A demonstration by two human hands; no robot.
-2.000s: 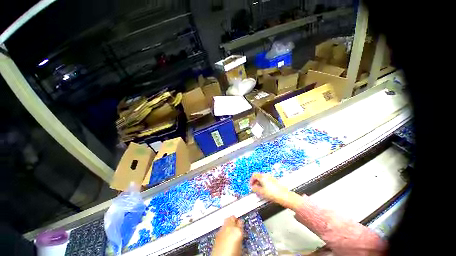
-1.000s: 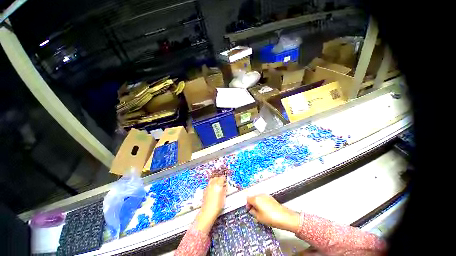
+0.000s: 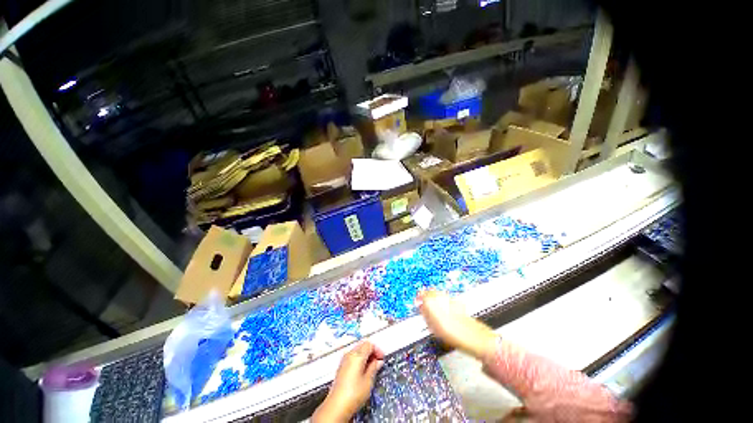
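A dark circuit board panel (image 3: 414, 387) lies across the conveyor rails at the bottom centre, cut off by the lower edge. My left hand (image 3: 357, 376) is at its upper left corner with fingers bent together; whether it holds a component is too small to tell. My right hand (image 3: 448, 320) reaches over the rail to the near edge of the heap of blue components (image 3: 438, 263); its fingertips are blurred, and what they hold cannot be seen. A patch of dark red components (image 3: 357, 299) lies amid the blue heap.
A clear plastic bag (image 3: 195, 351) with blue contents stands at the heap's left end. Left of it are a dark gridded board (image 3: 128, 392) and a pink-purple roll (image 3: 70, 378). Cardboard boxes and a blue bin (image 3: 351, 225) stand behind the bench. Another dark board (image 3: 663, 234) lies at right.
My left hand has moved back from the red patch to the board's upper left corner. My right hand has moved from the board up to the blue heap. The view has shifted slightly.
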